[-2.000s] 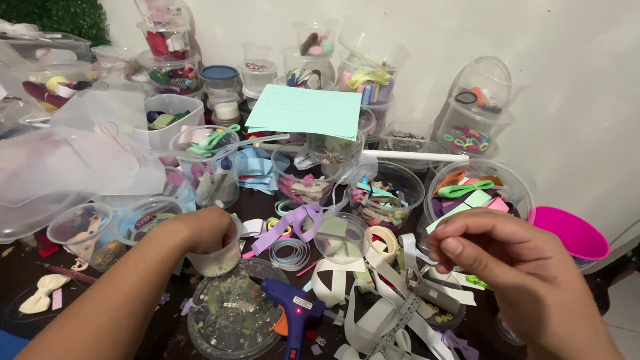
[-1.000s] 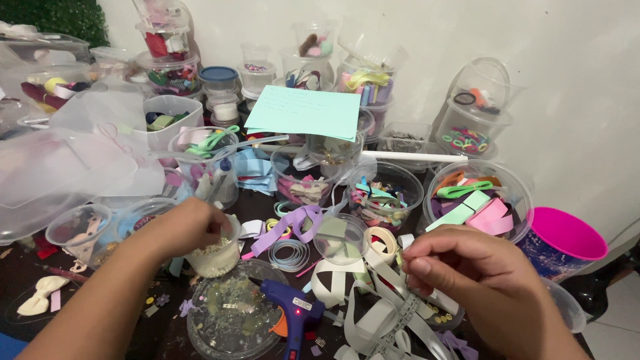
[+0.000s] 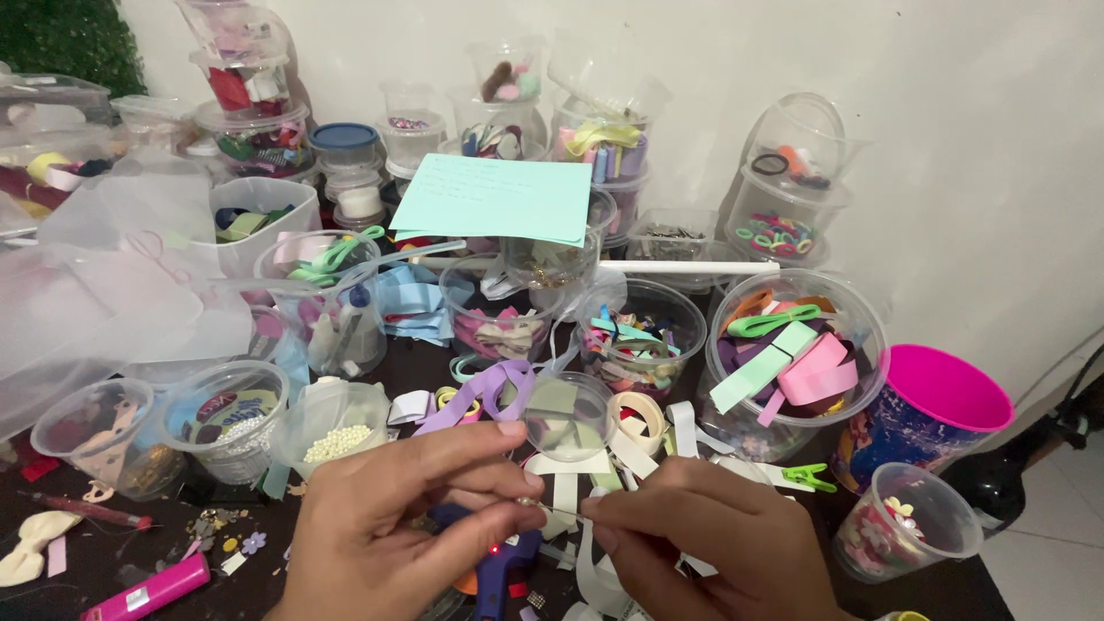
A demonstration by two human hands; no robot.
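Observation:
Near the bottom middle, my left hand (image 3: 423, 517) pinches a tiny pale bead between thumb and fingertips. Facing it, my right hand (image 3: 707, 535) pinches a thin wire or thread that runs across the small gap to the bead. Just behind my left hand stands a clear plastic cup of cream pearl beads (image 3: 338, 442). Below the hands lies a blue glue gun (image 3: 504, 569) with a red light, partly hidden by my left hand. White ribbon (image 3: 595, 573) curls beneath my right hand.
Clear tubs of ribbon (image 3: 798, 345) and bows (image 3: 500, 328) stand behind. A cup of flower pieces (image 3: 906, 522) and a pink-rimmed cup (image 3: 944, 388) are at right. A pink lighter (image 3: 147, 588) and cream bow (image 3: 34, 548) lie left. A mint paper sheet (image 3: 496, 197) rests on containers.
My left hand has left the cup of pearl beads and moved right, to in front of my right hand's fingertips. The two hands are now close together.

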